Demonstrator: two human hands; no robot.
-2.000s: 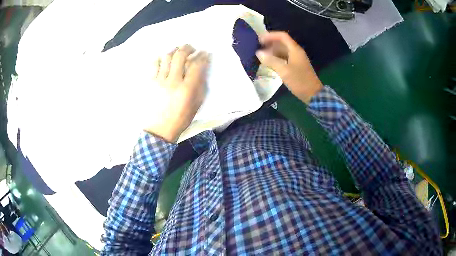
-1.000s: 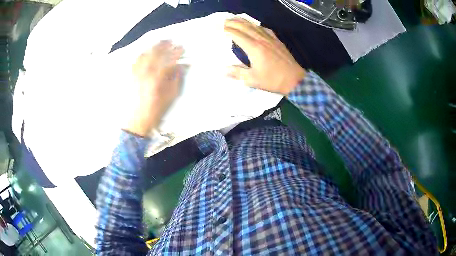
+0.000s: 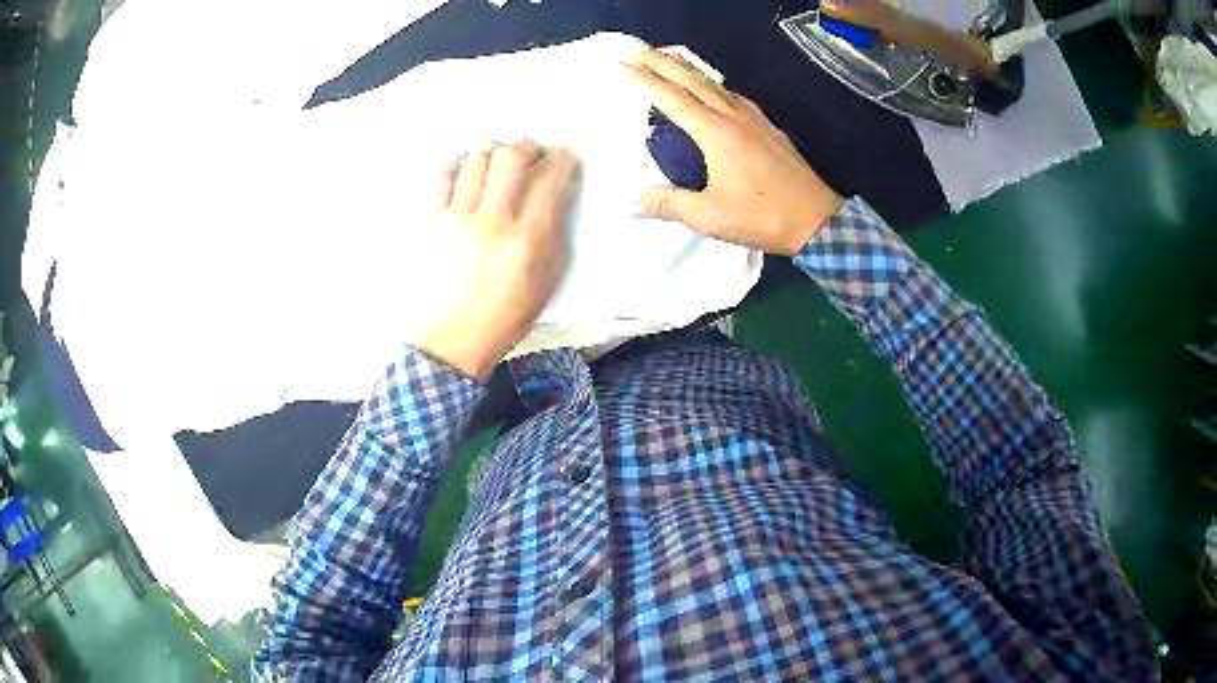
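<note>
The white garment lies spread over the dark table cover, overexposed, with its narrow end at the right. An opening near that end shows dark navy beneath. My left hand rests on top of the garment near its middle, fingers slightly bent, seemingly flat on the cloth. My right hand lies at the garment's right end, thumb and fingers spread around the dark opening. Whether its fingertips pinch the cloth cannot be told.
The steam iron stands at the upper right, with a pale hose to the right. A pale cloth lies under it. The dark table cover shows between garment and iron. Green floor shows at right.
My right hand has moved from the edge of the opening onto the garment's end. My left hand shifted left, then back right. More of the iron shows.
</note>
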